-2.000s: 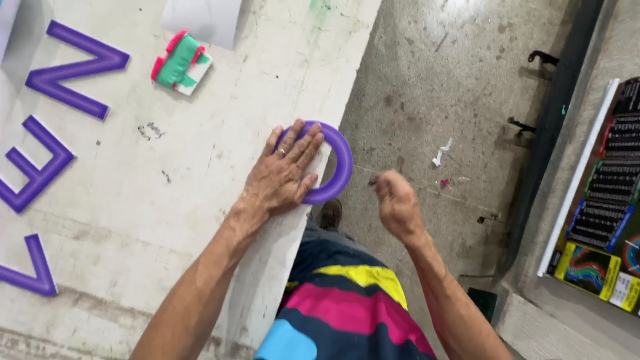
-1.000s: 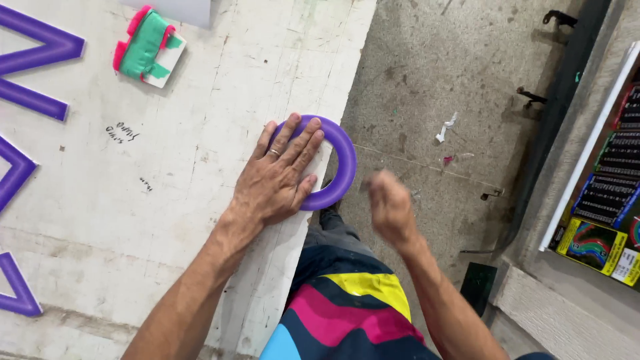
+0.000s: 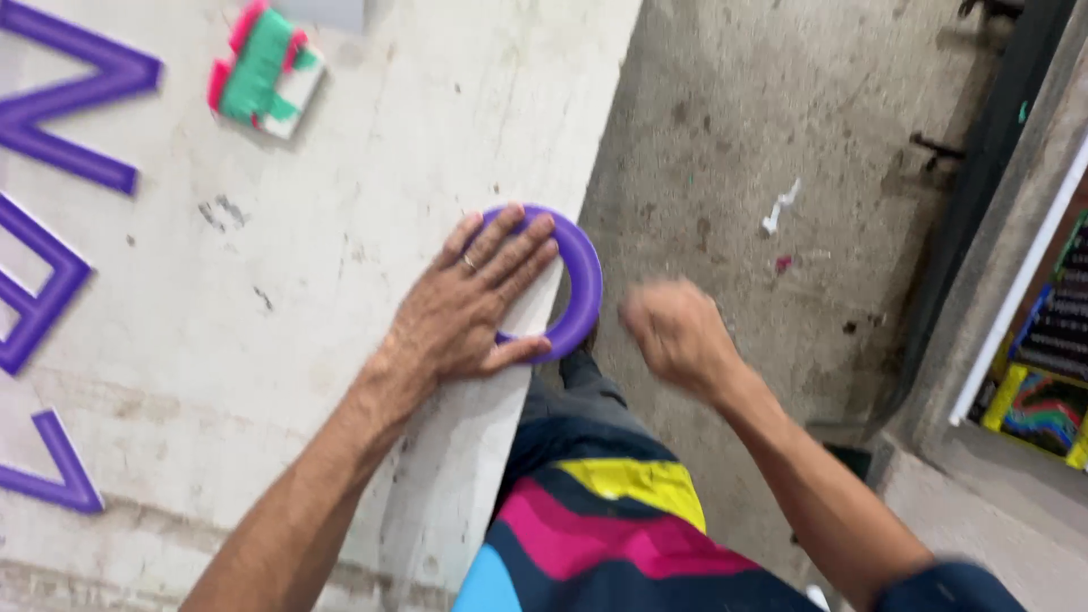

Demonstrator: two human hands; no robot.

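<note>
Flat on a purple letter O (image 3: 585,285) lies my left hand (image 3: 467,302), fingers spread, pressing it to the white table (image 3: 408,153). The right side of the O juts past the table's edge. My right hand (image 3: 676,336), blurred and curled, is over the floor just right of the O; whether its fingers pinch something small cannot be told. Other purple letters lie to the left: an N shape (image 3: 110,76), an E shape (image 3: 64,280) and a V shape (image 3: 72,472).
A green and pink wrapped block (image 3: 268,72) rests on the table's upper part, near a grey sheet (image 3: 327,10). White scraps (image 3: 780,206) lie on the concrete floor (image 3: 722,110). A dark rail with hooks and a panel of printed packs (image 3: 1041,399) stand at the right.
My left hand stays on the purple O throughout. My right hand stays near the O's right side, its grip unclear. The view has shifted somewhat.
</note>
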